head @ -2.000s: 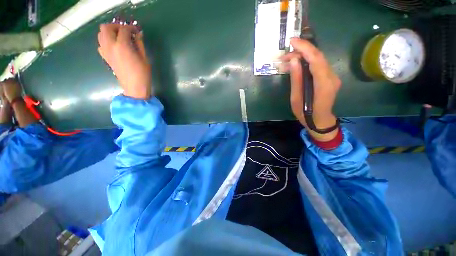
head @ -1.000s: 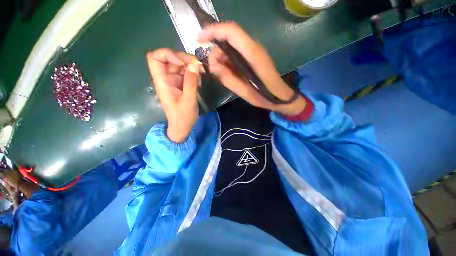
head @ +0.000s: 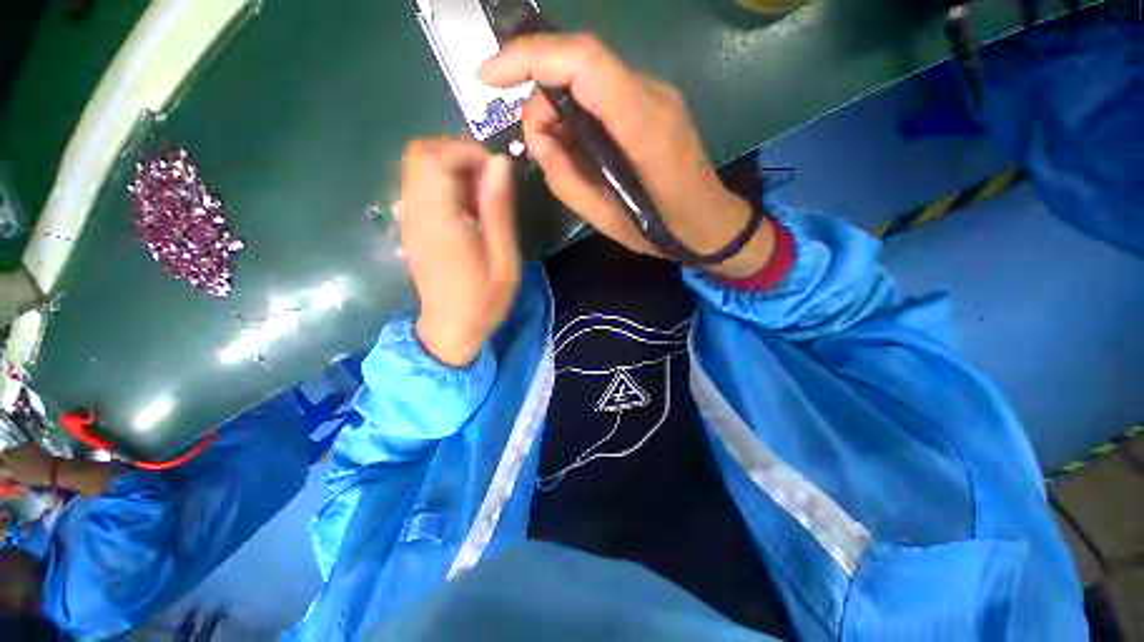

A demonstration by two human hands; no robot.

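The phone assembly [head: 469, 57] lies on the green mat at the top centre, its far end cut off by the frame; a purple-blue patterned area shows at its near end. My right hand [head: 617, 138] is closed on the black soldering iron [head: 600, 157] and covers the phone's right side; the tip is hidden. My left hand [head: 462, 238] is blurred, just below the phone's near end, fingers bent. A small whitish component [head: 516, 148] shows between the two hands; I cannot tell whether the left fingers touch it. The purplish-pink pile of components [head: 185, 223] lies at the left.
A pale curved strip [head: 107, 107] borders the mat at the left. A yellow tub [head: 768, 6] is cut off at the top edge. A red lead [head: 123, 459] and a neighbour's blue sleeve [head: 163, 539] are at lower left. Another blue sleeve [head: 1066, 151] is at upper right.
Since two seconds ago, my left hand has left the pile and come beside my right hand. In the last second it moved slightly down from the phone's near end. The view has shifted and turned.
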